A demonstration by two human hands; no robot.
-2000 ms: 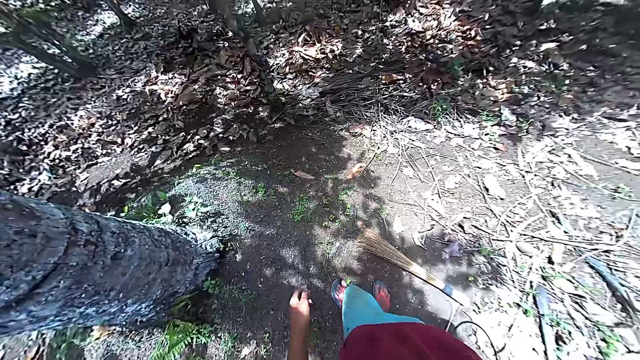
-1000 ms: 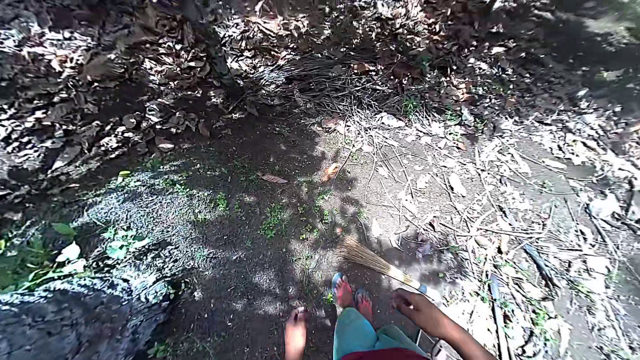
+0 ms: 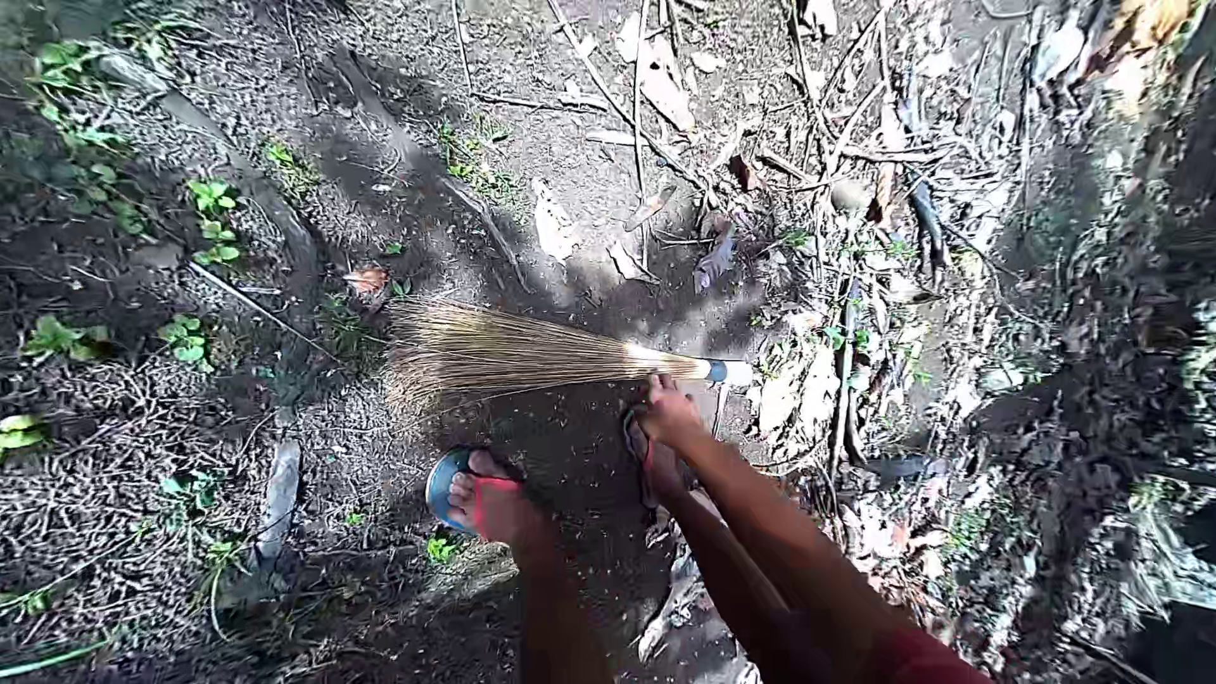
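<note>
A stick broom [image 3: 532,356] lies on the bare soil, its bristles fanned out to the left and a blue band [image 3: 717,370] around its bound end at the right. My right hand [image 3: 673,410] reaches in from the lower right. Its fingertips are at the lower edge of the bristles, just left of the band; whether they grip it is unclear. My left hand is out of view. Below the bristles is my left foot [image 3: 489,499] in a flip-flop with a red strap. My right foot [image 3: 651,461] is partly hidden behind my right hand.
Dry leaves and twigs [image 3: 845,161] litter the ground at the upper right and right. A root [image 3: 275,204] runs across the upper left. Small green plants [image 3: 214,223] grow at the left, and a grey piece of wood [image 3: 278,499] lies at the lower left.
My right hand has come down to the broom, and my left hand has left the view. The view has tilted down and closer to the ground.
</note>
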